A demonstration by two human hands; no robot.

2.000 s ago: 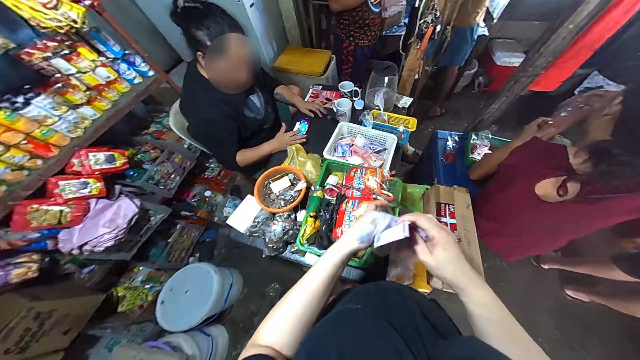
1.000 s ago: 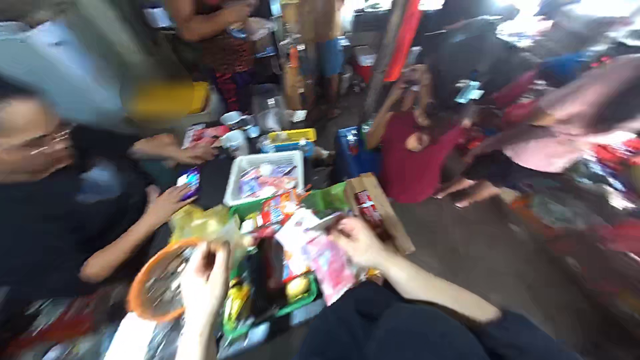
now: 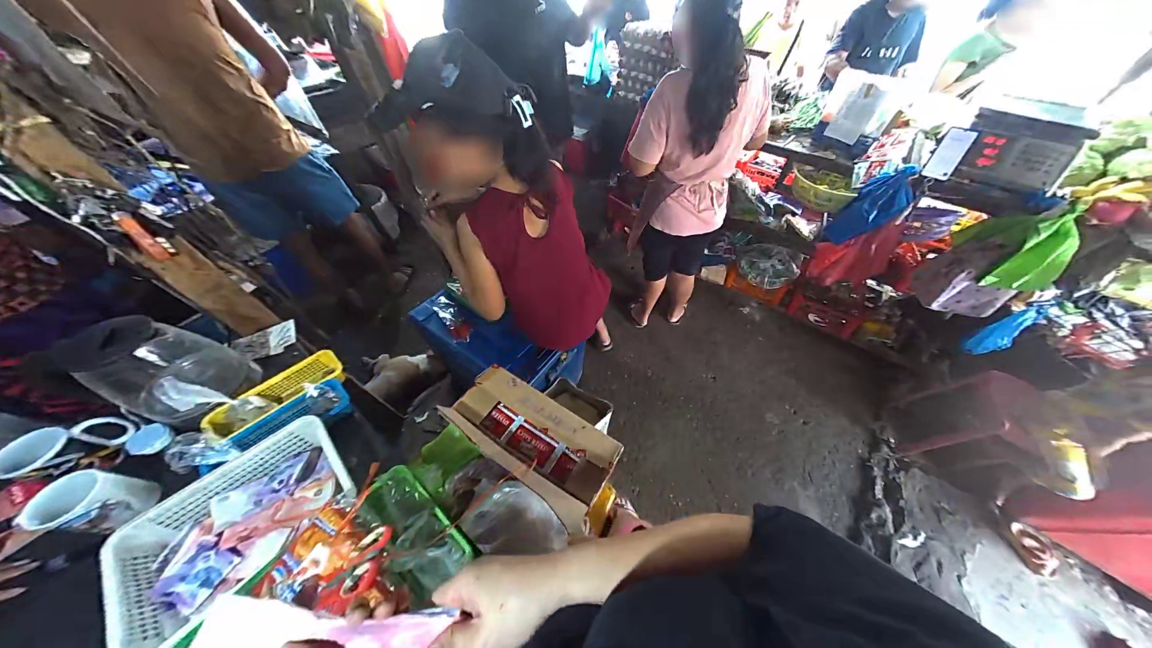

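At the bottom edge my right hand (image 3: 508,596) pinches a pink and white piece of paper or plastic (image 3: 391,628), whose lower part is cut off by the frame. A few fingertips (image 3: 373,608) show behind its upper edge, likely my left hand's; their grip is hidden. Just beyond lie orange and red packets (image 3: 346,549) with red-handled scissors (image 3: 364,571) among them. The white plastic basket (image 3: 126,576) on the left holds purple and pink papers that look like banknotes. A green plastic basket (image 3: 459,531) with clear bags adjoins the packets.
An open cardboard box (image 3: 472,387) with red packs stands ahead, near a blue container (image 3: 562,364) where a person in maroon sits. White mugs (image 3: 85,499) and yellow (image 3: 288,378) and blue baskets are at left. A red surface (image 3: 1080,517) lies at right; stalls and people stand beyond.
The view has swung far to the right. My right hand still holds pink and white material. My left hand, plainly visible over the orange bowl one second ago, is now mostly out of sight.
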